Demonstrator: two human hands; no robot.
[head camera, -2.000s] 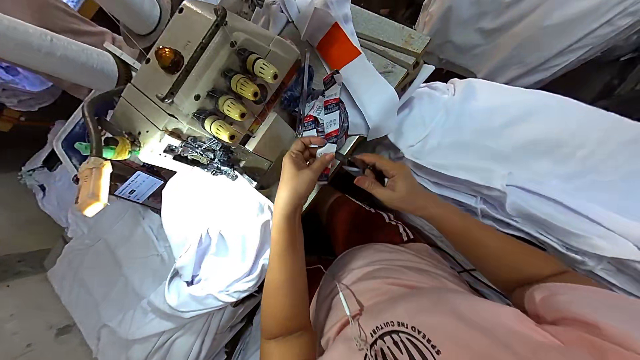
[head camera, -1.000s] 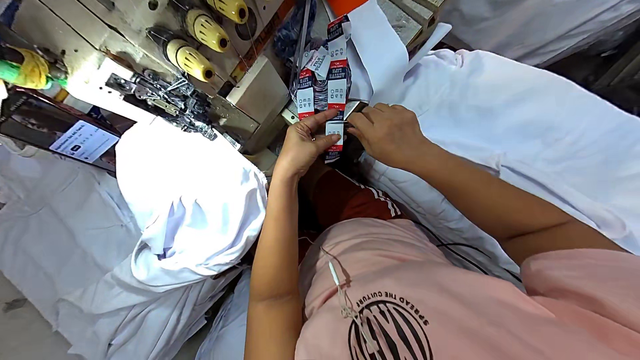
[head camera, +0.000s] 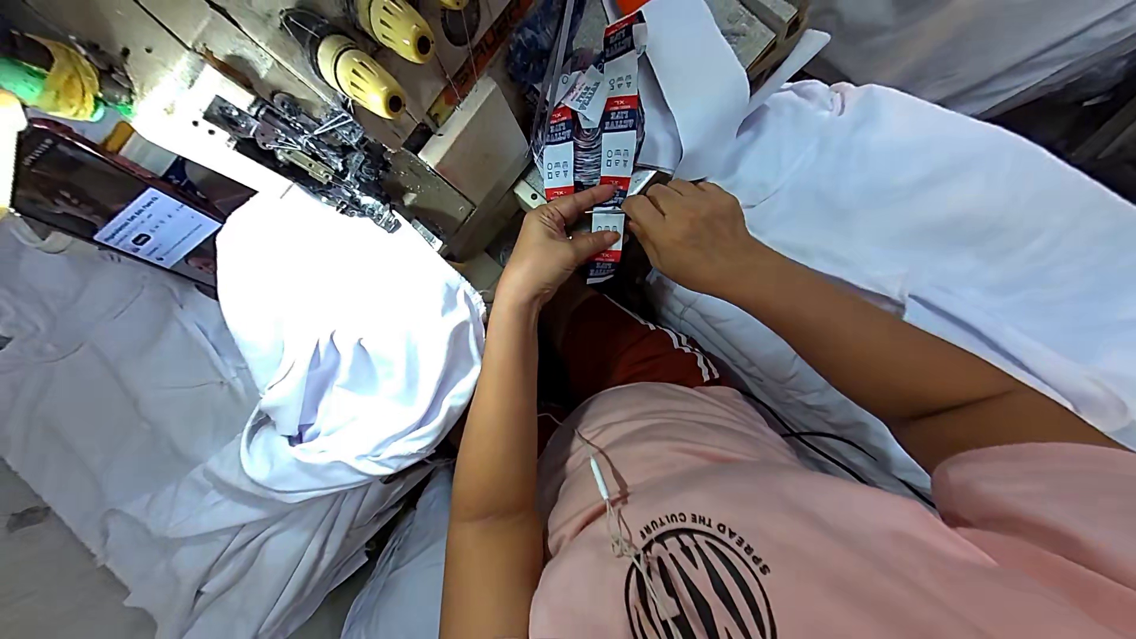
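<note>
A strip of printed garment labels (head camera: 619, 115) in dark blue, white and red lies in folds beside the sewing machine. My left hand (head camera: 559, 240) pinches its lower end between thumb and fingers, and one label hangs below them. Close on the right, my right hand (head camera: 688, 231) has curled fingers at the strip's edge, next to a small shiny metal piece (head camera: 641, 182); whether it grips that piece or the strip is hidden by the fingers.
An overlock sewing machine (head camera: 475, 146) with yellow tension dials stands at the upper left. White fabric (head camera: 346, 355) hangs below its needle area, and more white fabric (head camera: 923, 195) is piled on the right. A phone (head camera: 115, 209) with a lit screen is at the far left.
The left hand's hold on the strip now has a label hanging below the fingers. My right hand has turned, with its back now up. The view has moved closer.
</note>
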